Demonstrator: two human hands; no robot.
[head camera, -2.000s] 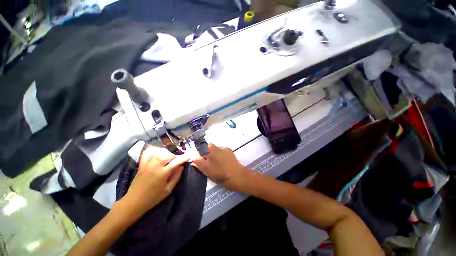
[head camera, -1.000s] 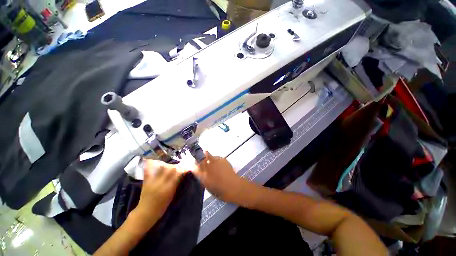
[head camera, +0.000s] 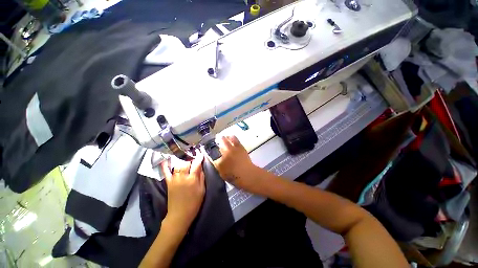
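Observation:
A dark fabric panel with white backed pieces lies under the needle end of the white Jack sewing machine and hangs over the table's front edge. My left hand lies flat on the cloth just in front of the presser foot area, fingers spread and pressing it. My right hand is right of the presser foot, fingers bent beside a small dark part; whether it holds anything is hidden. The needle tip is too small to make out.
A smartphone lies on the bed under the arm. A ruler scale runs along the front edge. A carton with dark and red scraps stands at right. More dark cloth spreads behind and left. A yellow-topped cone stands behind the head.
My left hand has moved right and flattened on the cloth. My right hand has shifted slightly up and right. The white backed pieces at left have bunched and turned, showing more white.

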